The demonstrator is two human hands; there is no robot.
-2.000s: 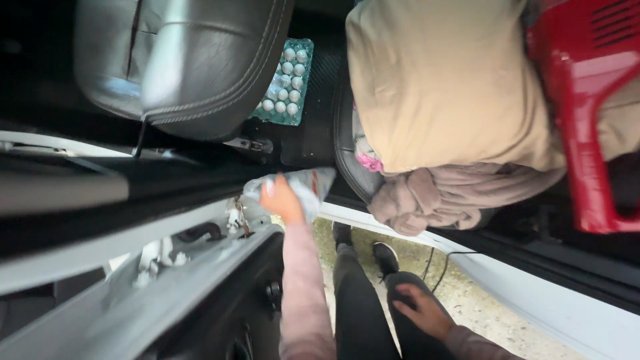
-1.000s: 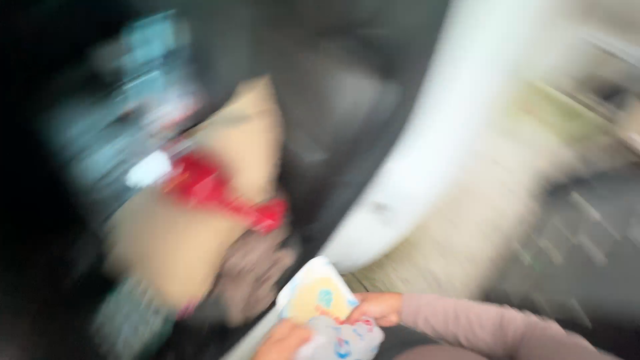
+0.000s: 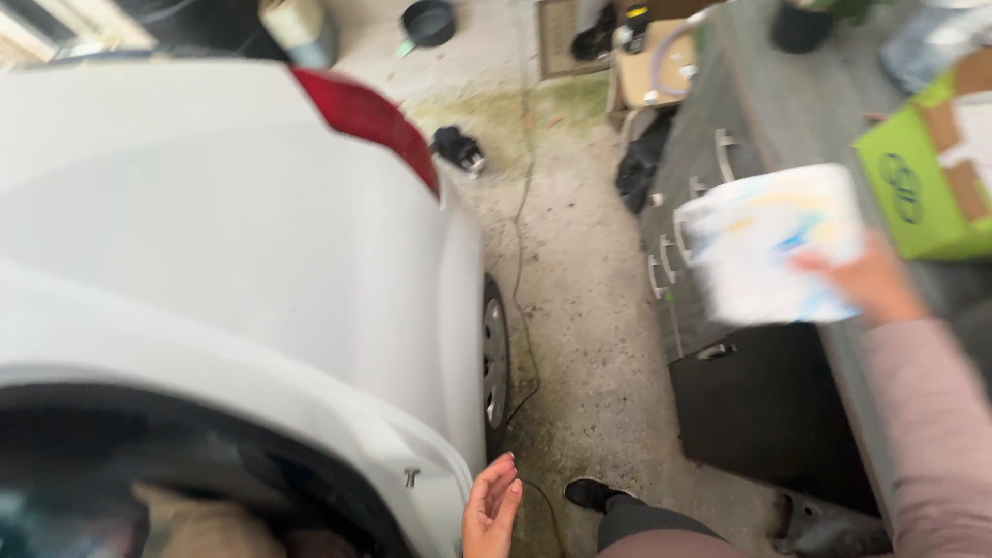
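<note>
My right hand [image 3: 868,279], blurred, holds a white package [image 3: 775,240] with blue and yellow print at the right, over the edge of a grey counter [image 3: 798,101]. The thumb lies across its upper face and the other fingers are hidden. At the bottom centre, my left hand [image 3: 492,508] is raised with loosely curved fingers and nothing in it, beside the door frame of a white car [image 3: 232,217]. Inside the car's dark opening at the lower left, a beige cloth item [image 3: 209,523] shows in part.
A black cable [image 3: 521,232] runs along the concrete floor between the car and the drawers under the counter. A bright green box [image 3: 914,170] stands on the counter. A black shoe or similar item [image 3: 459,149] lies behind the car; a black pan [image 3: 428,22] is farther off.
The view has swung away from the car's interior to its rear and the counter. Both hands were at the package one second ago; now my left hand is off it and my right hand holds it.
</note>
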